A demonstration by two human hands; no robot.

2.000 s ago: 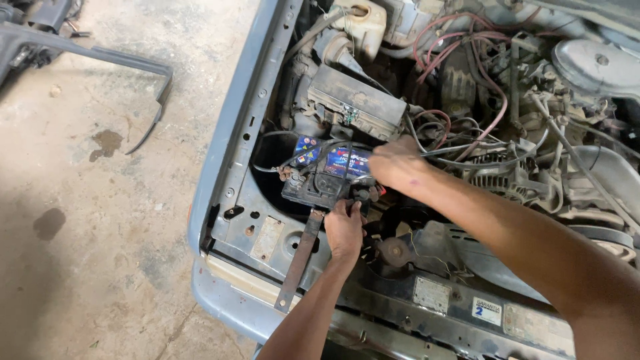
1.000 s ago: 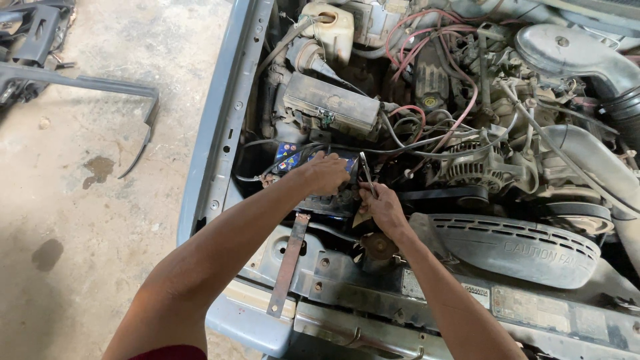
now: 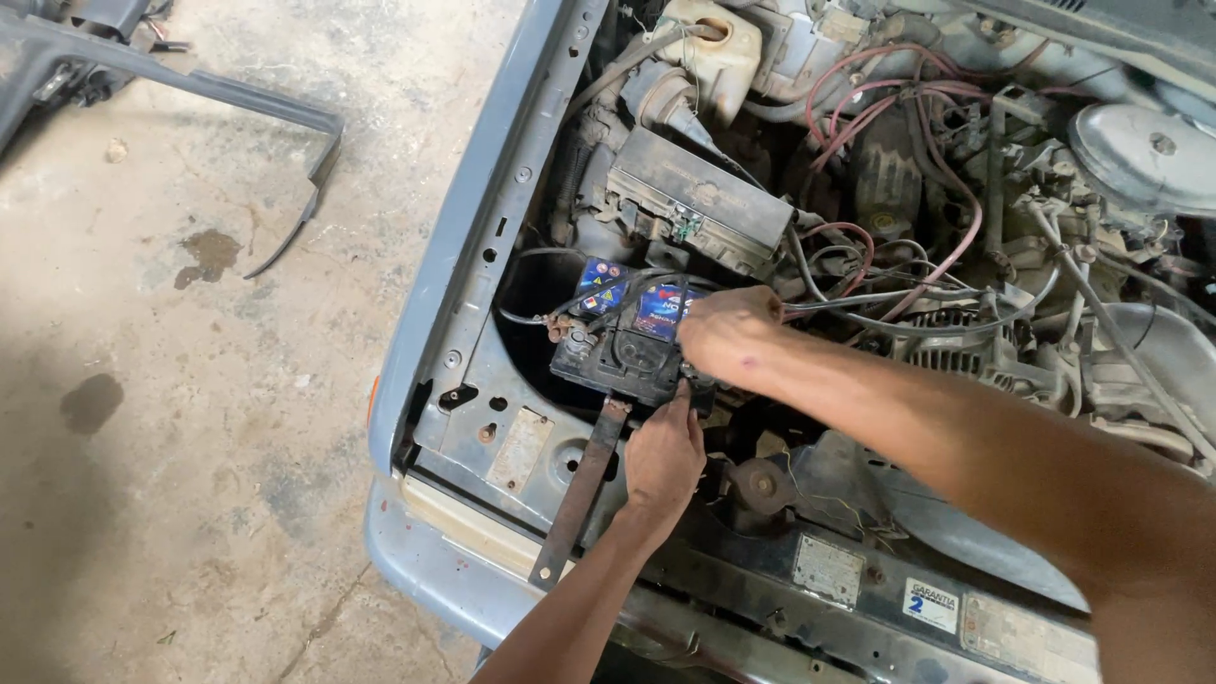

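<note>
A car battery [image 3: 622, 351] with a blue label sits in its bay at the front corner of the engine compartment. Dark cables [image 3: 646, 277] cross its top, and a corroded cable clamp [image 3: 562, 328] is at its left end. My right hand [image 3: 727, 328] is curled over the battery's right end; whatever its fingers grip is hidden. Just below it, my left hand [image 3: 665, 451] reaches up with the index finger at the battery's front right corner, near the terminal there. A rusty flat metal strap [image 3: 581, 499] extends from the battery's front edge over the front panel.
A black fuse box [image 3: 698, 190] lies behind the battery, with a plastic fluid reservoir [image 3: 712, 57] farther back. Red ignition wires [image 3: 845, 123] and the alternator [image 3: 950, 347] are to the right. The fender edge [image 3: 456, 228] borders the left side; black trim [image 3: 266, 100] rests on the concrete floor.
A second ago my left hand was over the battery top and my right hand held a slim metal tool near its right end. Now my left hand is lower and my right hand is above it.
</note>
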